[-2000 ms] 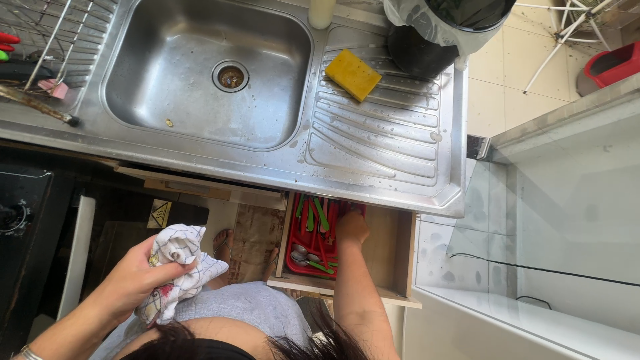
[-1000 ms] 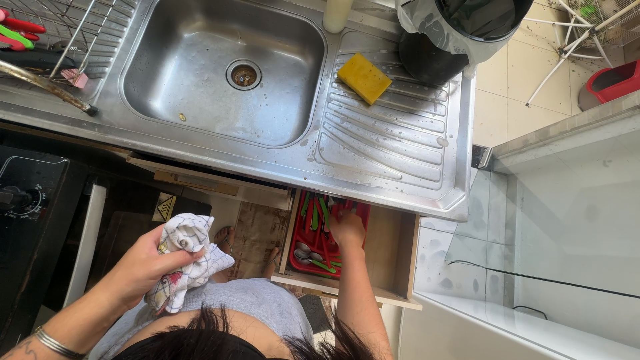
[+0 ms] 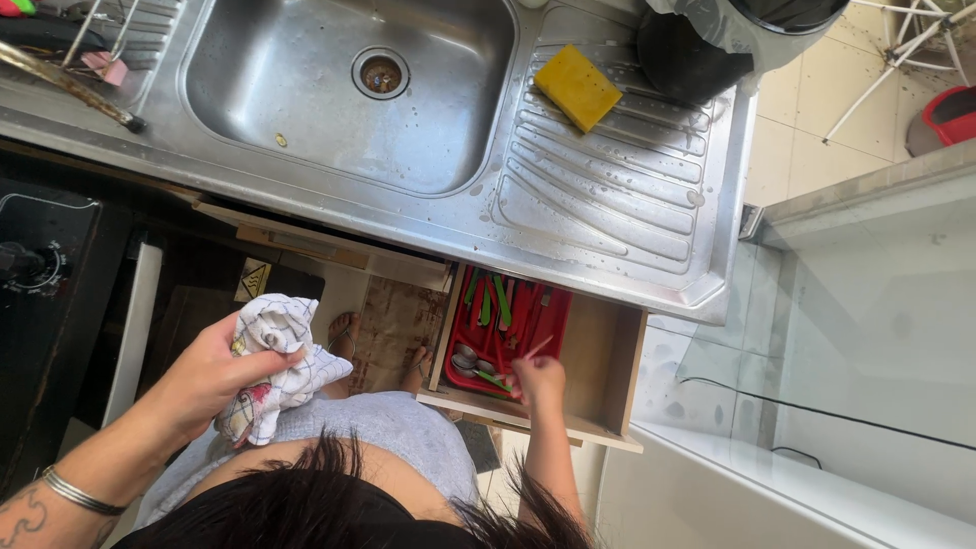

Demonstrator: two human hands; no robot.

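My left hand (image 3: 229, 362) grips a bunched white checked dish cloth (image 3: 286, 358) with a coloured print, left of the drawer. Over the front part of the pulled-out wooden drawer (image 3: 602, 366) is my right hand (image 3: 540, 377), its fingers closed on a thin pinkish stick-like item (image 3: 538, 347) whose kind I cannot make out. Below that hand lies a red plastic cutlery tray (image 3: 557, 324). Several green-handled utensils (image 3: 502, 300) and red-handled ones lie in its rear part, and metal spoons (image 3: 465, 358) sit at its front left.
Above the drawer runs a stainless steel sink (image 3: 335, 130) with a ribbed drainboard. A yellow sponge (image 3: 578, 88) and a lined black bin (image 3: 686, 57) stand on the drainboard. A wire dish rack (image 3: 145, 46) is at the upper left, a black stove (image 3: 46, 305) at the left.
My right hand has moved from the back of the cutlery tray toward the drawer's front, and the thin pinkish item now shows in its fingers. My left hand still holds the cloth.
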